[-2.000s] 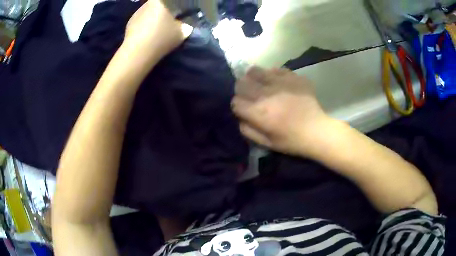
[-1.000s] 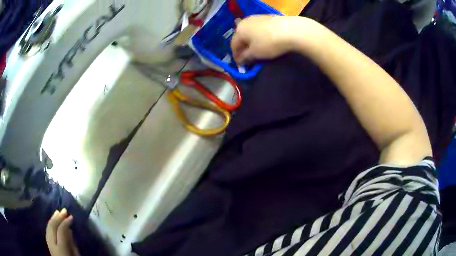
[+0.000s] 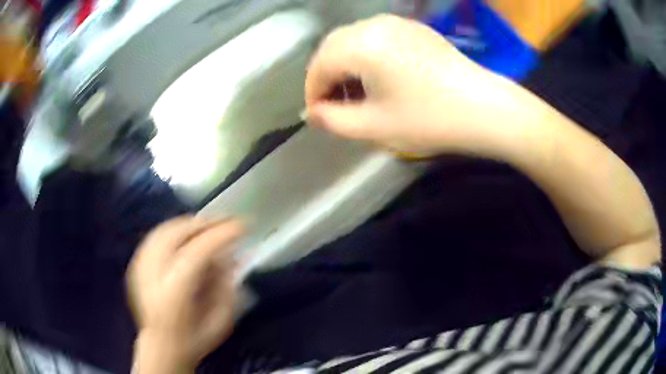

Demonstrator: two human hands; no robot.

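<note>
The dark garment [image 3: 73,256] lies at the left under the machine head and over the lap. My right hand [image 3: 365,95] is above the machine bed [image 3: 299,182], thumb and fingertips pinched together. A tiny pale speck shows at the fingertips, too small and blurred to name. My left hand [image 3: 193,277] is blurred at the lower left, over the near left end of the bed, fingers bent; whether it holds cloth cannot be told. The white sewing machine [image 3: 168,58] shows at the upper left, its lit needle area blurred.
The blue parts tray [image 3: 504,44] is at the upper right, partly behind my right hand. An orange board [image 3: 544,18] lies beyond it. A sliver of a yellow scissor handle [image 3: 410,155] shows under my right wrist. Dark cloth covers the right side.
My right hand has left the blue tray and moved left over the machine bed, now covering the scissors. My left hand has come further into view from the lower left. The view has shifted.
</note>
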